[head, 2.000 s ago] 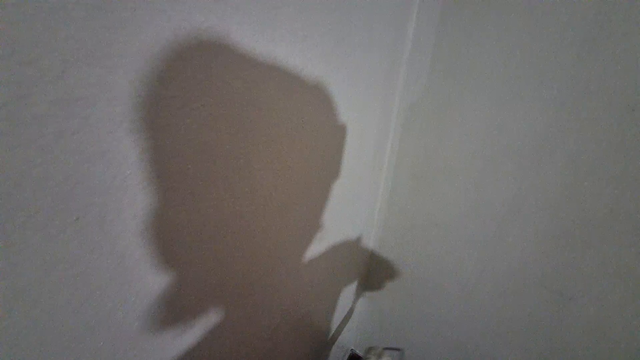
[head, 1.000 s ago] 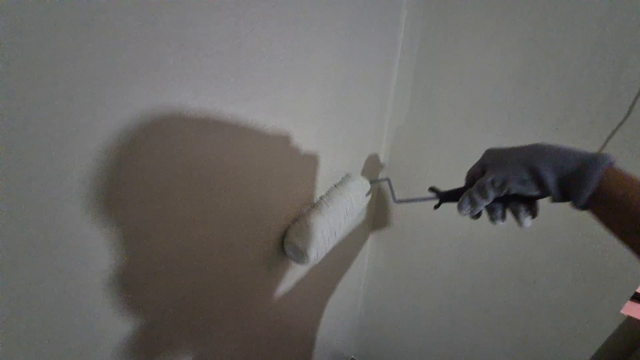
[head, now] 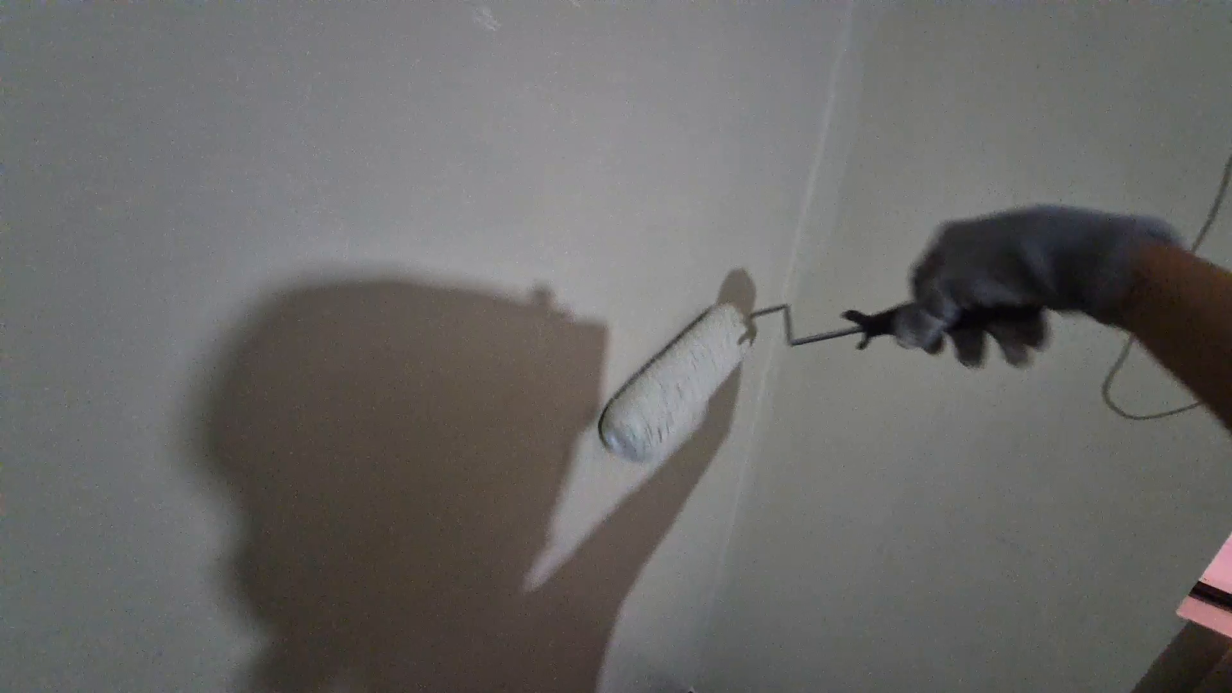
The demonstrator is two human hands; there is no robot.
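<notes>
My right hand (head: 1011, 279), in a grey glove, comes in from the right edge and is closed around the dark handle of a paint roller. The roller's bent metal frame runs left from the handle to a fluffy white sleeve (head: 679, 385). That sleeve lies slantwise against the pale wall (head: 433, 173), a little left of the corner line. Its surface looks ridged and wet. My left hand is out of view.
An adjoining wall (head: 962, 520) meets the first at a vertical corner. A large shadow of a head and arm falls on the left wall. A thin cord (head: 1116, 385) hangs at the right, above a pink object (head: 1213, 587) at the lower right edge.
Two seconds ago only shadows and a small object at the bottom edge showed. The gloved hand and roller then came into view, and the sleeve has since moved up along the wall.
</notes>
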